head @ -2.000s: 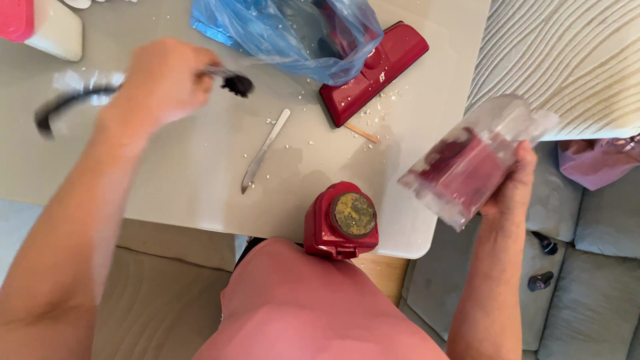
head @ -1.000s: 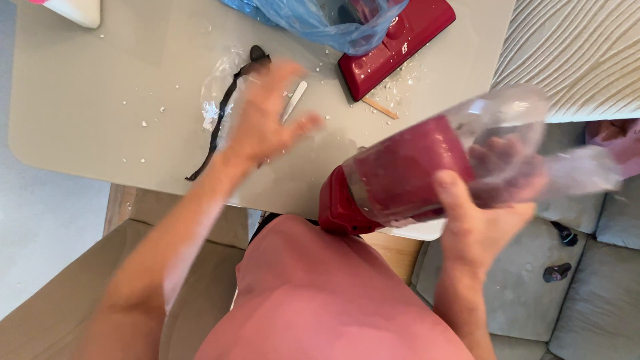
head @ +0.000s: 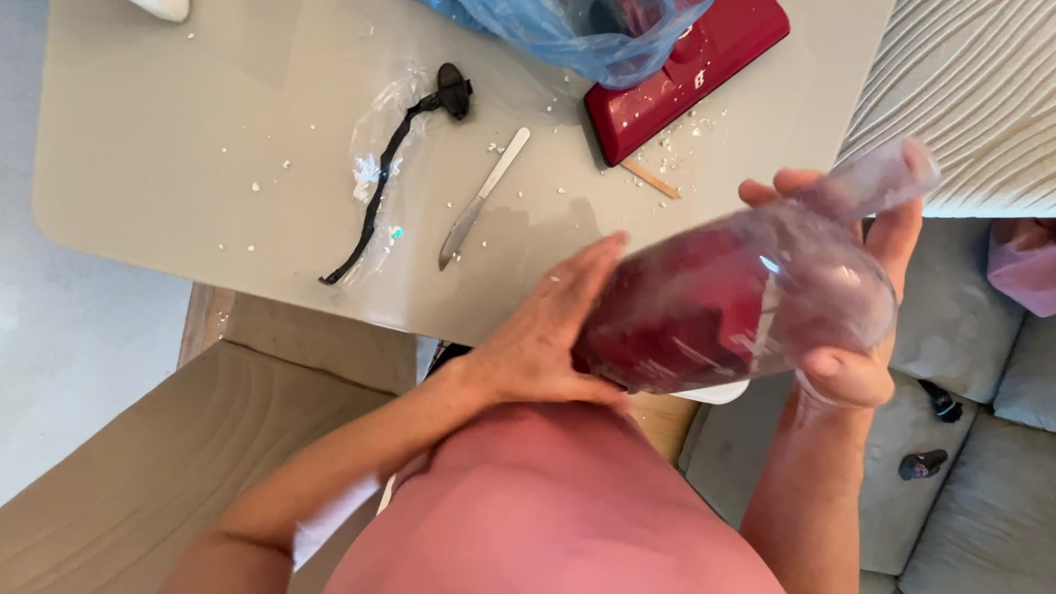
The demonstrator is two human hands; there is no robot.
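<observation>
A dark red vacuum cleaner body with a clear plastic dust container [head: 701, 305] is held between both hands near the table's front edge. My left hand [head: 561, 330] grips its red lower end, fingers spread around it. My right hand [head: 866, 346] holds the clear rounded end, with a translucent tube-like piece [head: 874, 177] between its fingers. Left of them on the table lie a metal table knife [head: 484, 198] and a black strap with an oval end piece [head: 384, 169], on crinkled clear plastic wrap [head: 400, 198].
A red vacuum floor head [head: 685, 82] lies at the table's back, partly under a blue plastic bag [head: 569, 37]. A wooden stick [head: 652, 179] and white crumbs are beside it. A white object [head: 165, 7] is at the back left. Grey sofa cushions [head: 990, 495] lie to the right.
The strap, in my left hand two seconds ago, now lies on the table. The clear container, in my right hand, has come together with the red body, and my left hand has moved onto the red end.
</observation>
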